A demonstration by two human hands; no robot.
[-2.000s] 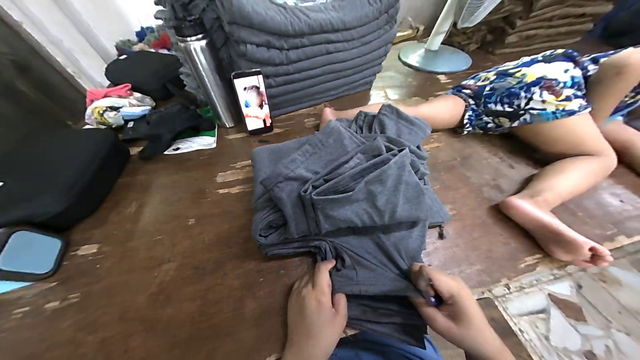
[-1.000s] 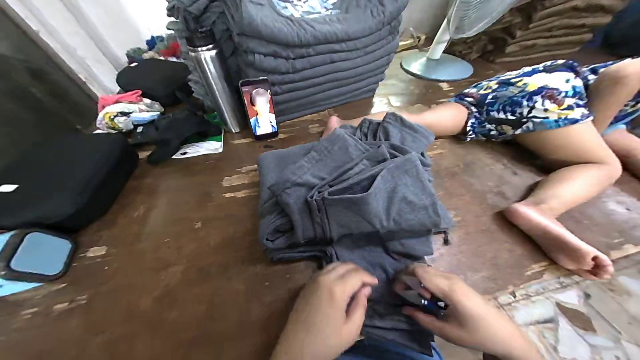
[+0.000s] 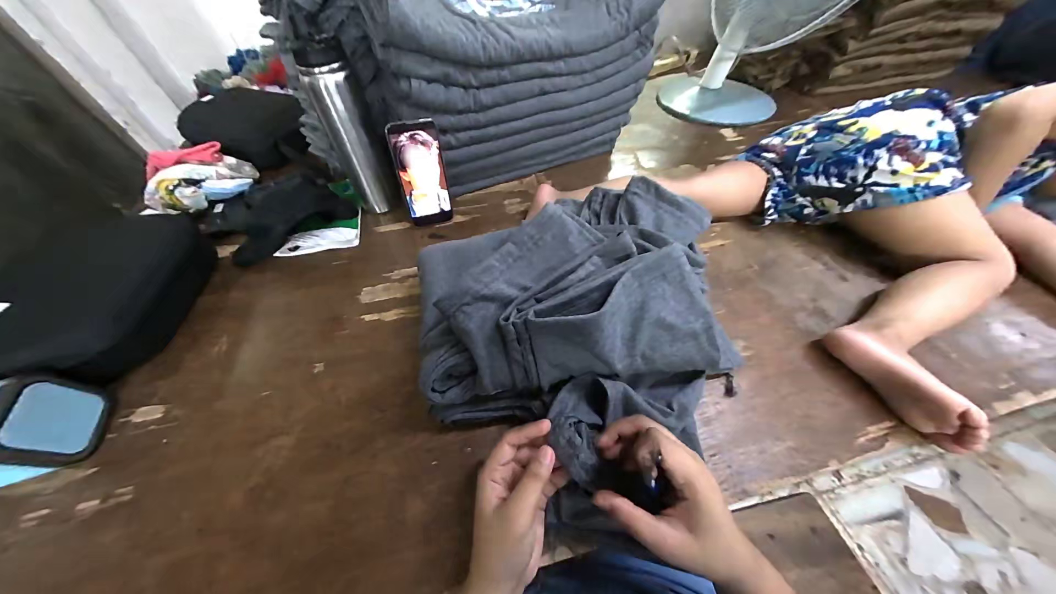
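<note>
A heap of folded dark grey garments (image 3: pixel 569 305) lies on the brown wooden surface in front of me. From its near side a grey cloth end (image 3: pixel 577 429) is raised and bunched in a rounded opening. My left hand (image 3: pixel 516 495) pinches the left edge of this end between thumb and fingers. My right hand (image 3: pixel 660 487) is at the right side of the opening, with a small dark tool with a blue part (image 3: pixel 654 478) in its curled fingers; the tool's kind cannot be told. Its fingertips touch the cloth.
Behind the heap stand a tall stack of grey garments (image 3: pixel 511 91), a steel bottle (image 3: pixel 351 132) and a propped smartphone (image 3: pixel 421 173). A black case (image 3: pixel 99 289) lies left. At right are a person's bare legs (image 3: pixel 907 305) and a fan base (image 3: pixel 716 103).
The near cloth end, flat earlier, is now lifted and bunched between my hands. My left hand has turned from palm down to pinching its edge. My right hand has moved onto the cloth.
</note>
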